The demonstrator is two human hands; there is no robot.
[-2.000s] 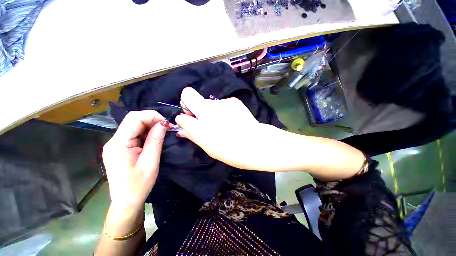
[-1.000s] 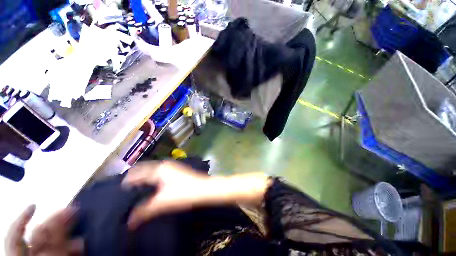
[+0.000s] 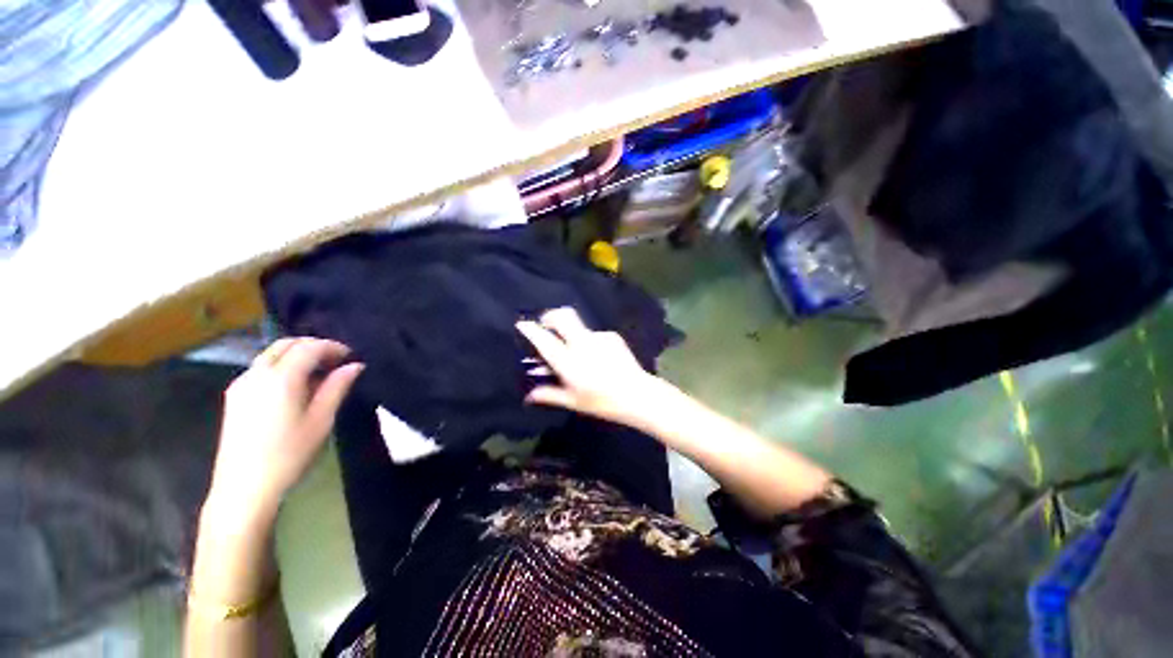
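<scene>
The black garment [image 3: 437, 309] lies bunched over my lap, its upper part near the table edge. My left hand [image 3: 290, 405] is at its left side, thumb and forefinger pinching the cloth edge. My right hand [image 3: 585, 373] rests on the right part of the garment, fingers bent against the cloth. Small pale marks show at its fingertips; I cannot tell what they are, nor whether the fingers grip the cloth. A white piece [image 3: 408, 437] shows below the garment's lower left edge. No needle or thread can be made out.
The white table [image 3: 296, 142] curves across ahead, with a grey mat [image 3: 540, 77] holding small dark and silvery pieces. Striped cloth [image 3: 64, 77] lies at left. Under the table are a wooden drawer [image 3: 167, 328] and a blue tray [image 3: 810, 264]. Dark cloth [image 3: 1003, 167] hangs over the right bin.
The view swung right and came back. My hands, close together two seconds ago, are now apart on either side of the garment, which lies more spread out.
</scene>
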